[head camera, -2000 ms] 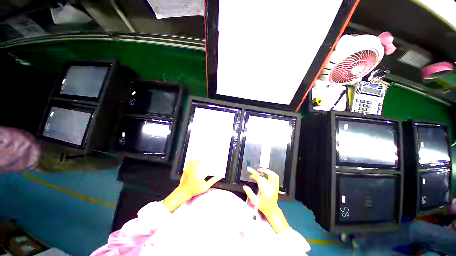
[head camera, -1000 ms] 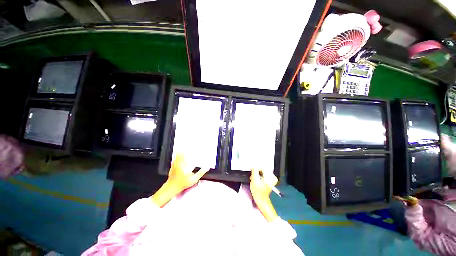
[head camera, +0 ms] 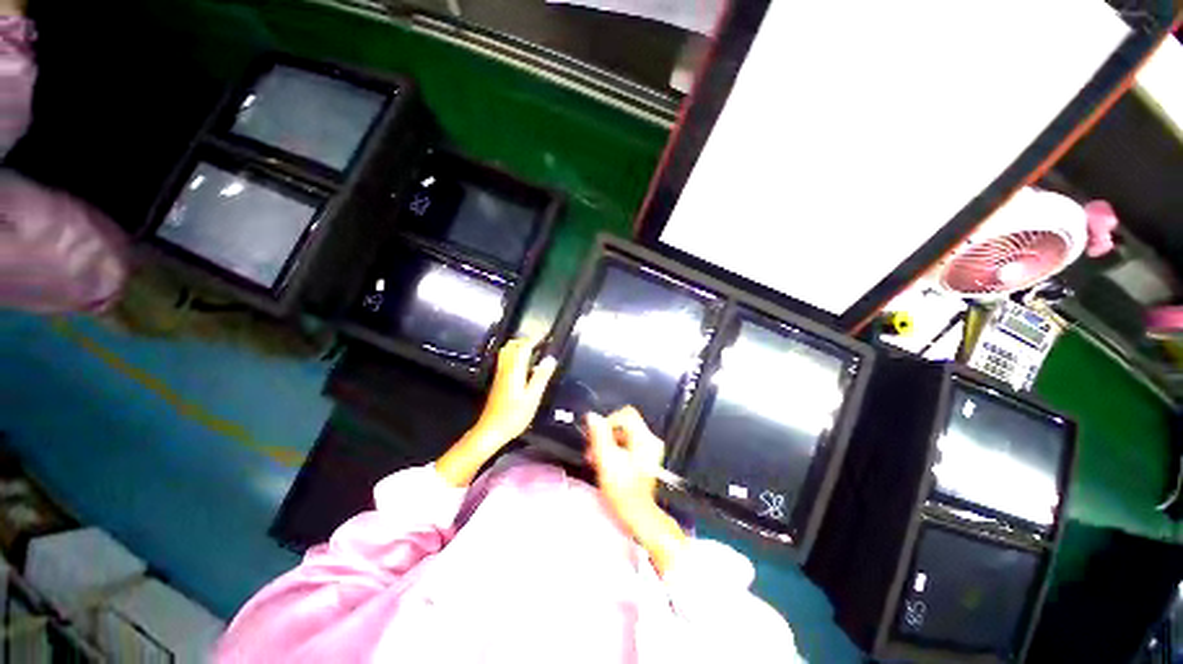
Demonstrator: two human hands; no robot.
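Note:
A black two-pocket tray [head camera: 850, 428] lies tilted in front of me with two glossy dark screens, the left one [head camera: 629, 344] and the right one [head camera: 765, 409], both with white glare. The right screen bears a white mark like "58" at its lower edge. My left hand [head camera: 510, 400] is at the tray's lower left edge, thumb and fingers apart. My right hand [head camera: 628, 457] is over the left screen's lower edge, beside a small white mark, with a thin pale pen [head camera: 668, 479] in it. Its fingertips are blurred, so contact with the glass cannot be told.
Stacked trays with screens stand left [head camera: 435, 279], far left [head camera: 279, 169] and right [head camera: 986, 519] on the green bench [head camera: 597, 175]. A white lit panel [head camera: 869, 143] stands behind my tray. A pink-white fan [head camera: 1018, 253] and calculator [head camera: 1015, 340] are behind right. Another person's pink sleeve [head camera: 52, 247] shows far left.
The view has turned, tilting the bench. The screens have gone from bright white to mostly dark. My left hand is now at the tray's left edge; my right hand has moved from the right screen to the left one.

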